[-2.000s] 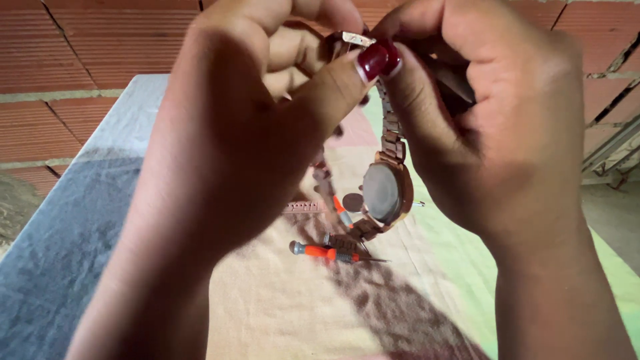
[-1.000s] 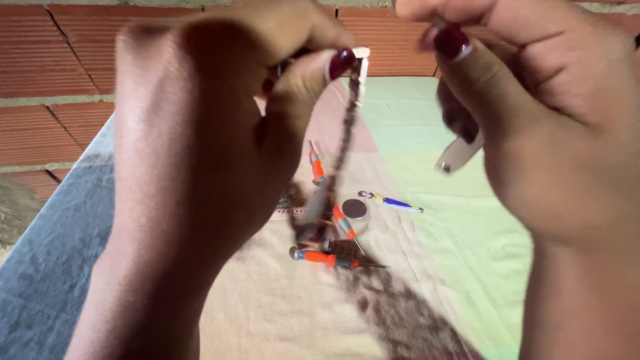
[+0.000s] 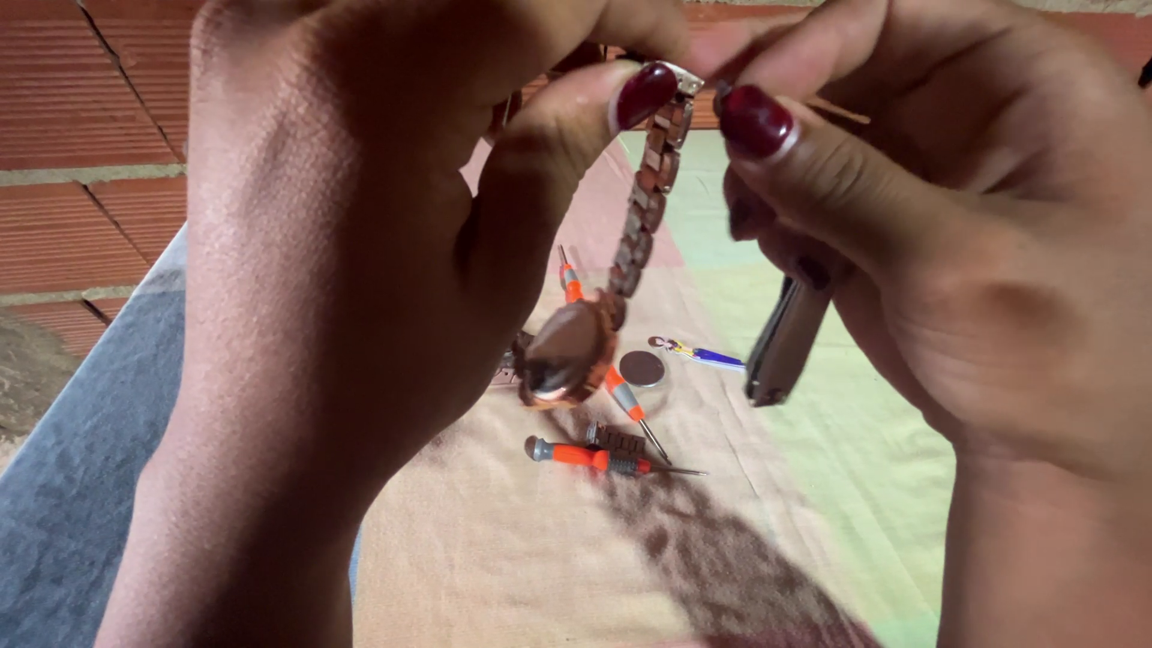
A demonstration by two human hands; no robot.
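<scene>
My left hand pinches the clasp end of a metal-link wristwatch's bracelet between thumb and fingers. The watch case hangs below, blurred. Close to the clasp end, my right hand holds a small thing at its thumb tip, too small to name. The same hand has a flat metal tool, perhaps tweezers, in its curled lower fingers, pointing down. Much of both hands' fingers is out of sight behind the thumbs.
On the cloth-covered table lie an orange and gray precision screwdriver, further orange screwdriver parts, a short piece of link bracelet, a round dark disc and a blue-handled figure-topped tool. A brick wall stands behind.
My right hand was apart from the bracelet a second ago and is now back beside its clasp end. The watch still hangs from my left hand.
</scene>
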